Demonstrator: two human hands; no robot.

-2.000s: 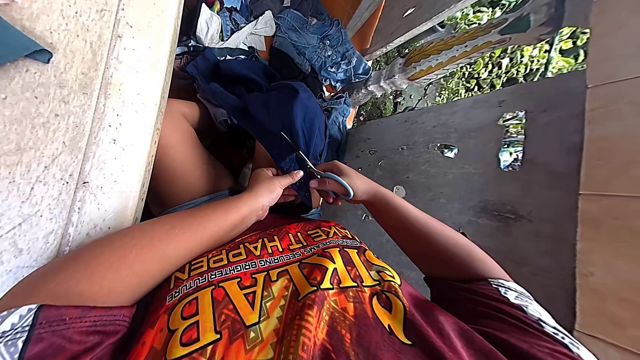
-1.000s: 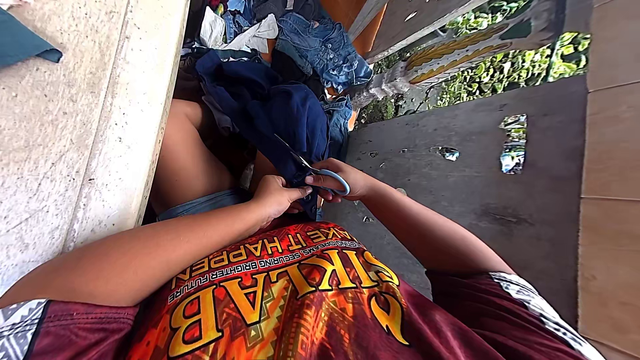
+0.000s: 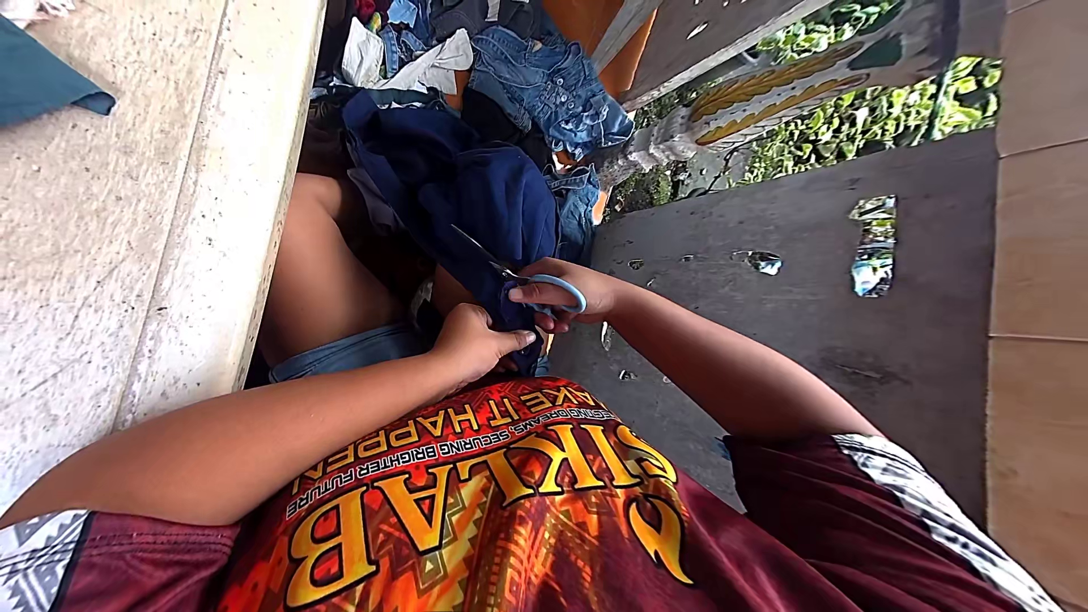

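Navy blue cloth (image 3: 501,200) lies bunched over my lap, its near end narrowing toward my shirt. My left hand (image 3: 476,344) pinches that near end between thumb and fingers. In my right hand (image 3: 569,293) are scissors (image 3: 557,285) with light blue handles, a finger through one loop. Their blades point away to the upper left, over the navy cloth. Whether the blades are apart cannot be told. Part of the lower handle and the fingers under the cloth are hidden.
A pale, speckled table or bench top (image 3: 161,195) runs along the left, with a teal cloth piece (image 3: 42,76) on it. Beyond my knees lies a heap of garments, including denim shorts (image 3: 552,85). A grey wall or panel (image 3: 765,314) with holes stands at right.
The scissors' blades have swung from lying close by my left fingers to pointing farther up-left. My left hand has shifted slightly toward my shirt along the navy cloth.
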